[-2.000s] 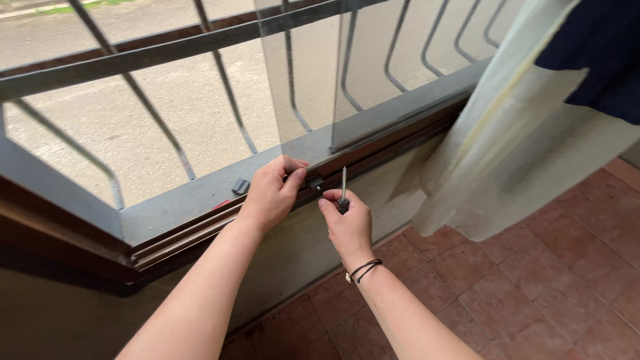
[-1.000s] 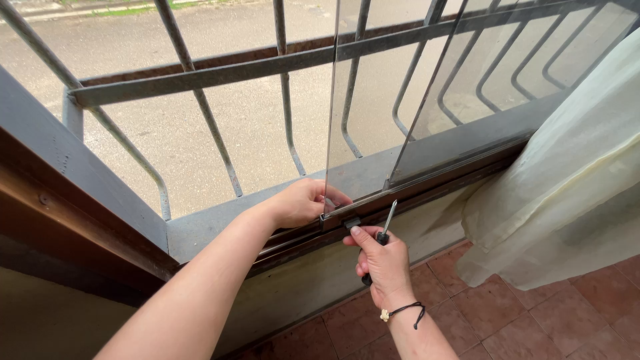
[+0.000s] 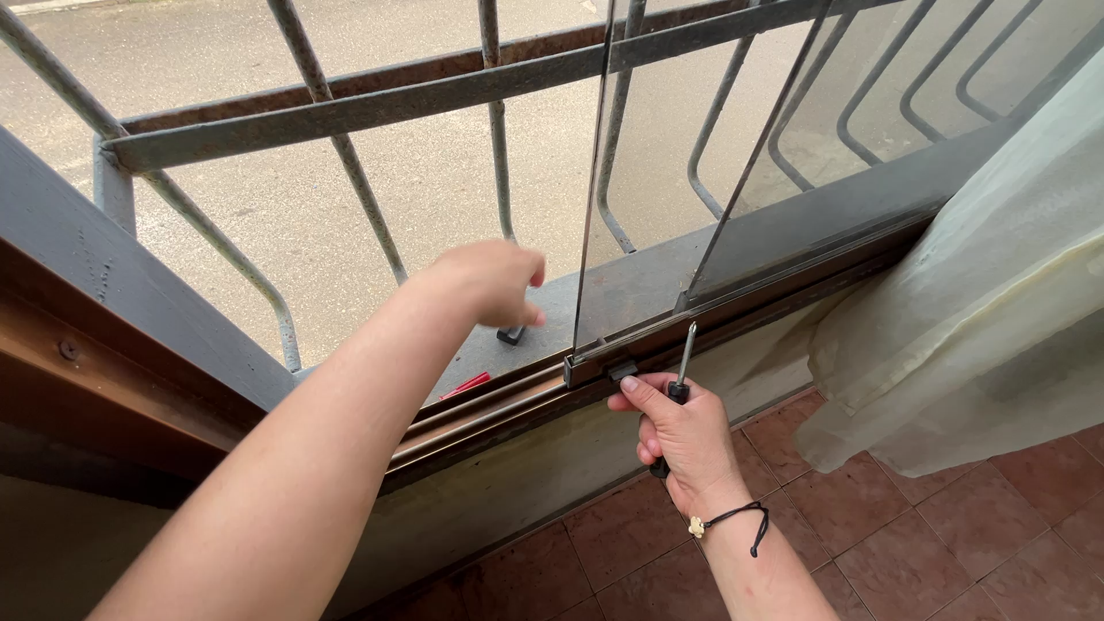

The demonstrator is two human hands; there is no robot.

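Note:
My right hand [image 3: 681,431] is closed around the black handle of a Phillips screwdriver [image 3: 687,355], its tip pointing up. The thumb and forefinger of that hand touch a small black part [image 3: 623,371] at the bottom rail of a sliding glass pane [image 3: 647,216]. My left hand [image 3: 496,280], blurred, is over the grey sill, left of the pane's edge. Just beneath its fingers lies a black block-like piece [image 3: 511,335]; whether the fingers touch it is unclear. A red object [image 3: 466,385] rests beside the brown window track [image 3: 492,417].
A rusty metal window grille [image 3: 362,112] stands outside, beyond the grey sill [image 3: 556,302]. The brown window frame [image 3: 112,362] rises at the left. A pale curtain [image 3: 966,302] hangs at the right above red floor tiles [image 3: 828,448].
My left hand has left the pane's lower corner and moved left over the sill. My right hand stays by the black part with the screwdriver. Since the first frame, the view has shifted.

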